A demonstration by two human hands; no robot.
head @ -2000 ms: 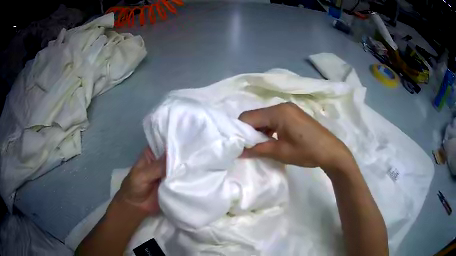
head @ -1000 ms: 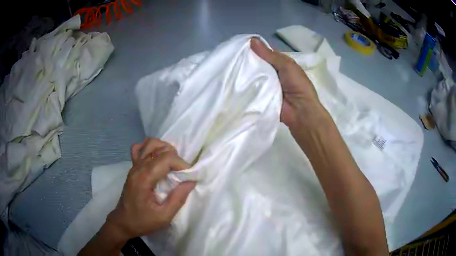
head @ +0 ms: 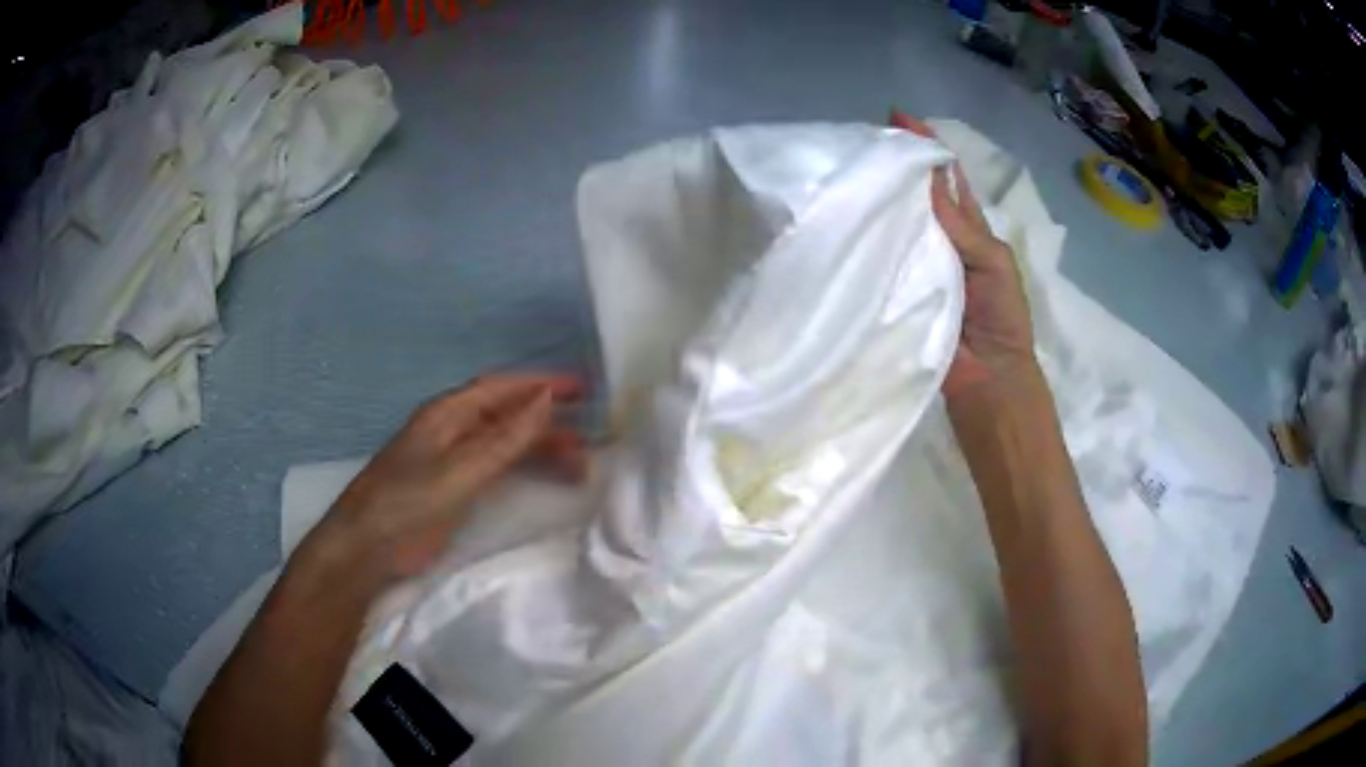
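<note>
A white lined jacket (head: 839, 330) lies over the table's near part, its shiny lining showing. My right hand (head: 981, 292) holds a raised fold of it at the upper right, thumb and fingers on either side of the cloth. My left hand (head: 465, 465) is blurred at the left of the raised cloth, fingers apart, with no cloth seen gripped in it. A black label (head: 409, 716) shows on the lining at the lower left. A small printed care label (head: 1149, 486) shows on the cloth at the right.
A crumpled off-white garment heap (head: 135, 240) lies at the left of the grey-blue table (head: 450, 225). Orange coiled hose is at the top left. Yellow tape (head: 1121, 192), a blue can (head: 1308, 243) and tools are at the upper right. Small thread snips (head: 1309, 583) lie at the right.
My left hand has let go of the lining and moved up. My right hand has shifted right with the raised fold. The black label is uncovered again.
</note>
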